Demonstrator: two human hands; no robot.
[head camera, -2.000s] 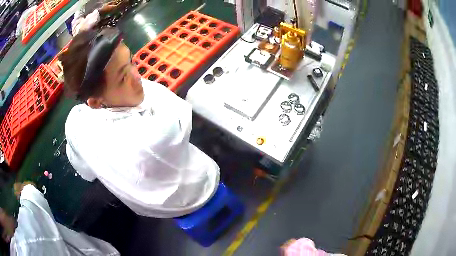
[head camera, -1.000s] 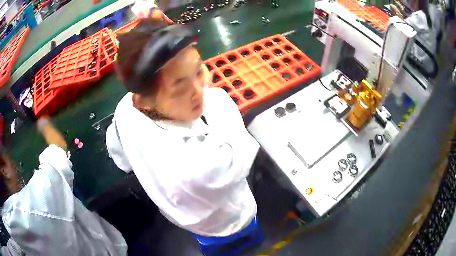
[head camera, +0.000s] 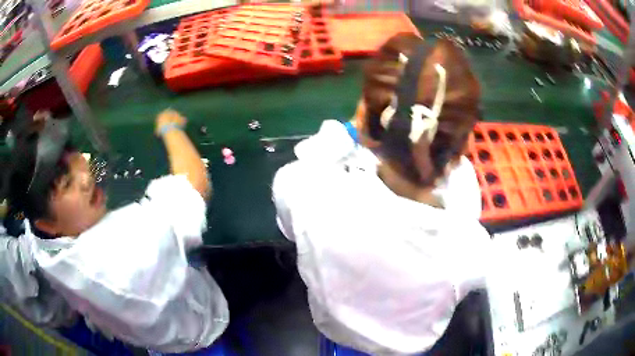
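Neither of my hands is in the picture. Nearest in front of me, a person in a white smock (head camera: 390, 257) sits with their back to me at the green bench (head camera: 237, 208). To their right lies a red parts tray (head camera: 522, 174) with dark round units (head camera: 498, 200) in many pockets and some bare pockets. Beyond, stacked red trays (head camera: 254, 42) lie overlapping and askew at the bench's back. Small pink pieces (head camera: 228, 156) lie on the bench. What the seated person's hands do is hidden.
A second person in white (head camera: 125, 264) sits at the left, one arm stretched over the bench. A white machine table (head camera: 501, 292) with a gold-coloured fixture (head camera: 606, 268) and loose rings stands at lower right. A grey post (head camera: 76, 97) rises at the left. Blue stools show at the bottom edge.
My view has swung left, so the machine table now sits at lower right and more bench shows. The nearer person has turned from side-on to face the bench. The left person's face now shows.
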